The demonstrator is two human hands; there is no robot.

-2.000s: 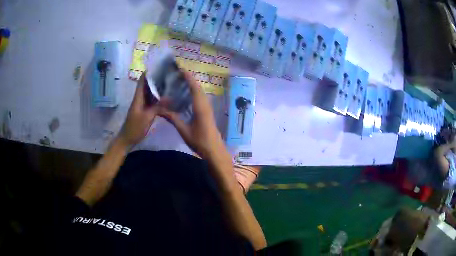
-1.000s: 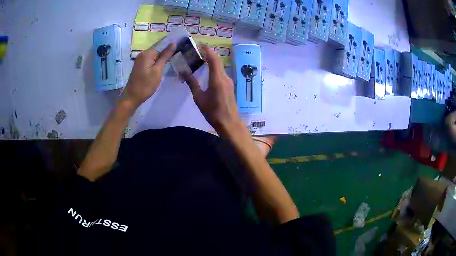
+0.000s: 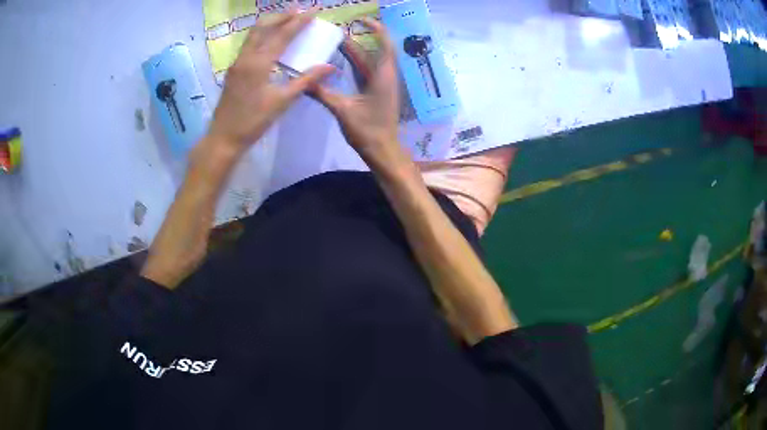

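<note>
My left hand (image 3: 254,88) and my right hand (image 3: 368,99) hold a small box between them, with its white end (image 3: 312,46) facing up. The fingers of both hands rest along its sides. A yellow label sheet (image 3: 220,35) with rows of red-outlined labels lies partly behind my hands. One light blue retail box (image 3: 175,101) with a dark product picture lies to the left of my left hand. Another light blue retail box (image 3: 420,60) lies to the right of my right hand. Whether a label is at my fingertips cannot be told.
The white worktable (image 3: 538,76) is scuffed. Rows of light blue boxes (image 3: 669,18) stand at the upper right, cut by the frame. A small red, yellow and blue object (image 3: 10,149) is at the left edge. The green floor (image 3: 580,243) has yellow lines and plastic scraps.
The view has shifted, so most of the box rows are out of frame. The held box has turned from showing its dark picture to showing its white end.
</note>
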